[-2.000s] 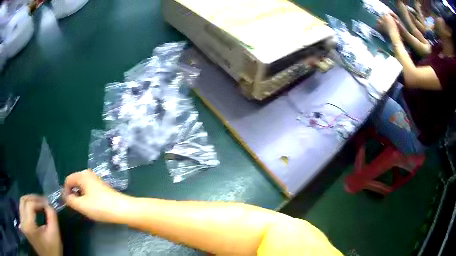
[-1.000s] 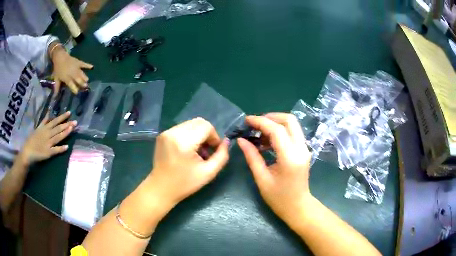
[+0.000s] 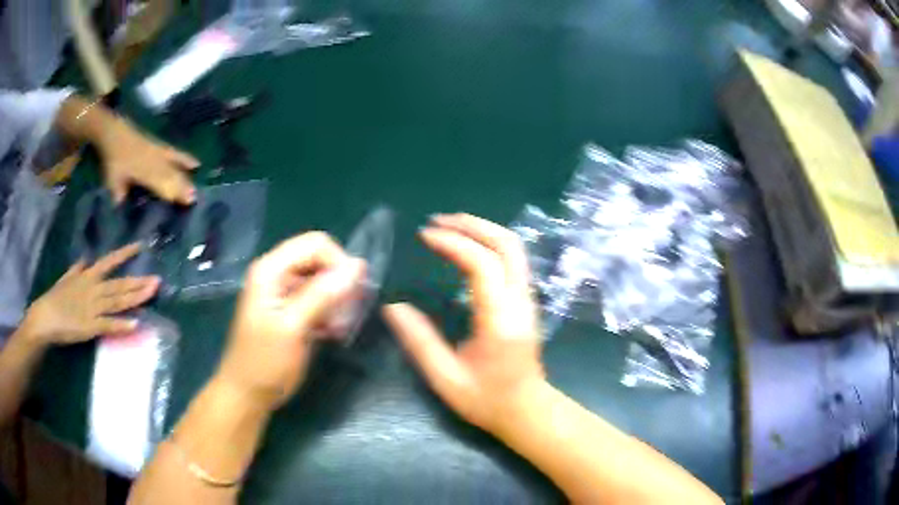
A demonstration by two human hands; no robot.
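Note:
A small clear zip bag (image 3: 371,258) hangs from the fingers of my left hand (image 3: 296,306), above the dark green table at the centre. The bag is seen nearly edge-on and blurred; I cannot tell whether a cable is inside. My right hand (image 3: 483,316) is just right of the bag, with thumb and fingers spread apart and nothing seen between them. A shiny heap of packed bags (image 3: 641,237) lies to the right of my right hand.
Another person's hands (image 3: 94,301) rest at the left by bags with dark cables (image 3: 205,242). A sleeve of new bags (image 3: 123,399) lies lower left, another (image 3: 187,69) upper left near loose black cables (image 3: 202,113). A long beige box (image 3: 818,168) stands on a purplish board (image 3: 798,395) at right.
My right hand has opened and moved off the bag. My left hand has shifted left with the bag, now turned edge-on. The other person's hands have moved over the laid-out bags.

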